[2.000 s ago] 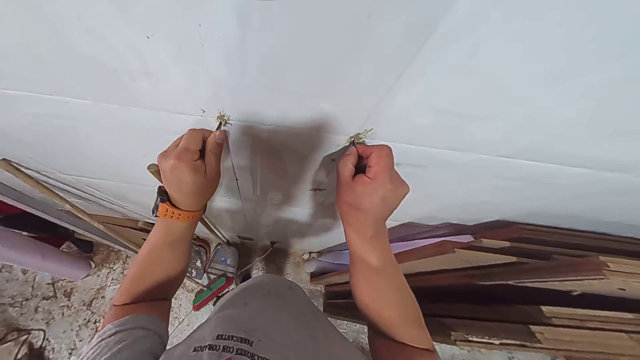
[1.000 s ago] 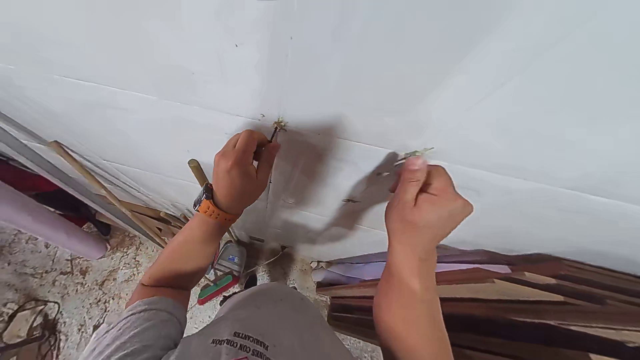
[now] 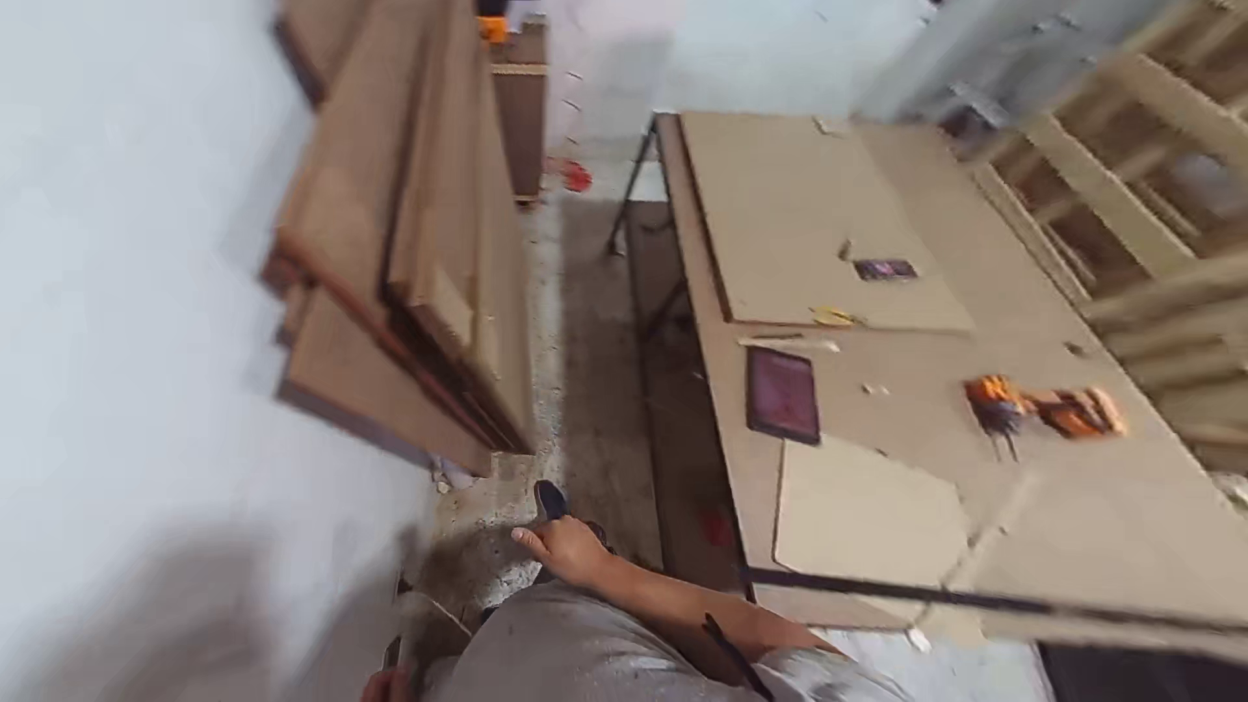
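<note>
My left hand is at the bottom edge, low beside the white wall, mostly cut off by the frame. A thin dark tool sticks up from its fingers; its kind is not clear. My right hand hangs in front of the grey shirt, above the floor, with the thumb pointing left. Its fingers are partly hidden, and whether it holds anything cannot be told. A dark shoe tip shows just past it. A dark strip, blurred, lies across the right forearm.
Brown wooden boards lean on the wall at left. At right stands a worktable with a board panel, a phone, a tablet and orange power tools. A wooden frame stands beyond. A narrow floor passage runs between.
The view has swung far round to boards and a worktable. Both hands, earlier raised at the white surface with small tufts at their fingertips, are now low near the body.
</note>
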